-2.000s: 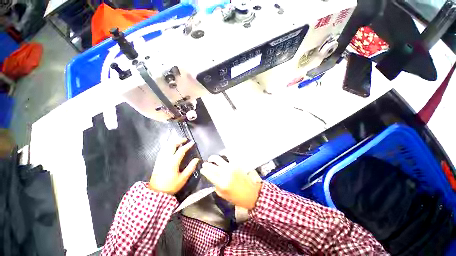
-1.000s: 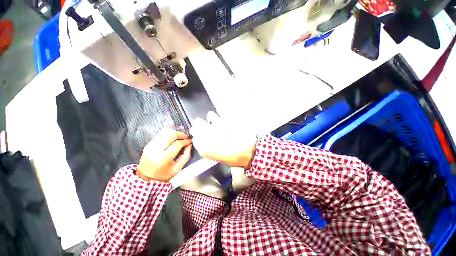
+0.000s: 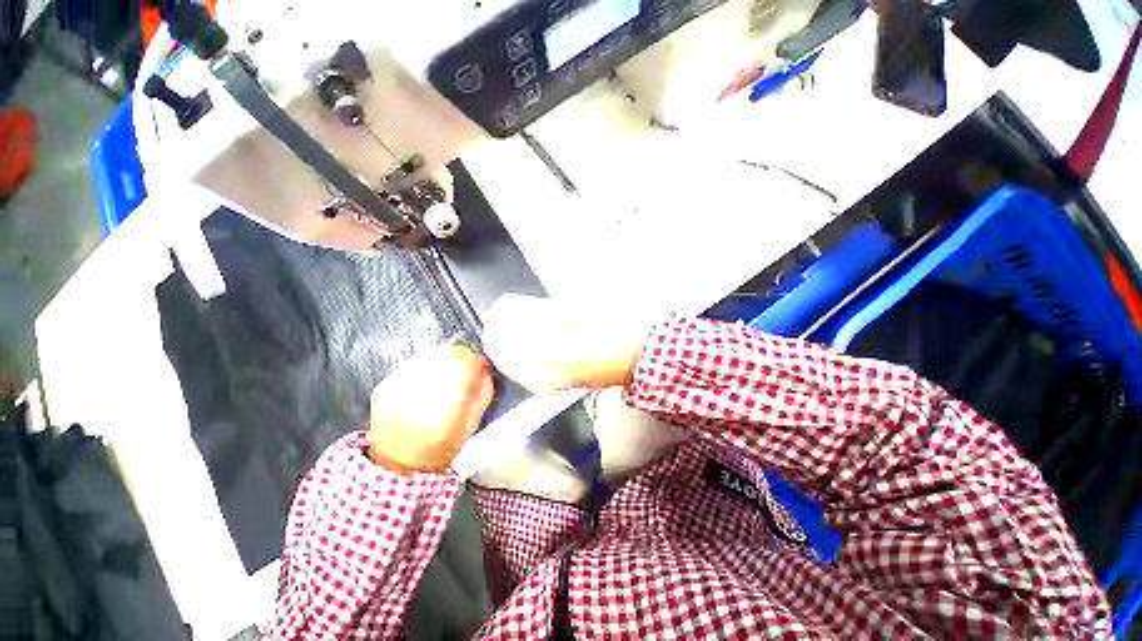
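Observation:
A black mesh pocket piece (image 3: 301,313) lies on the white table, partly under the machine head. A dark zipper strip (image 3: 448,291) runs from the presser foot area (image 3: 420,223) toward my hands. Plain black backing panel (image 3: 495,257) shows to the right of the strip. My left hand (image 3: 432,403) is closed at the near end of the strip, its fingertips pinched on the edge there. My right hand (image 3: 551,351) is beside it, touching or nearly so, overexposed; its fingers and what they hold cannot be made out.
The sewing machine's control panel (image 3: 551,56) is above the work. A silver tool (image 3: 551,164) and a blue item (image 3: 787,75) lie right of the needle. A smartphone (image 3: 909,56) is at upper right. A blue crate (image 3: 1002,219) holds black pieces at right. Dark stacked work (image 3: 75,526) is at left.
The view has moved closer to the work since the oldest frame. My hands have come together at the strip's near end, and my left hand's fingers have curled in.

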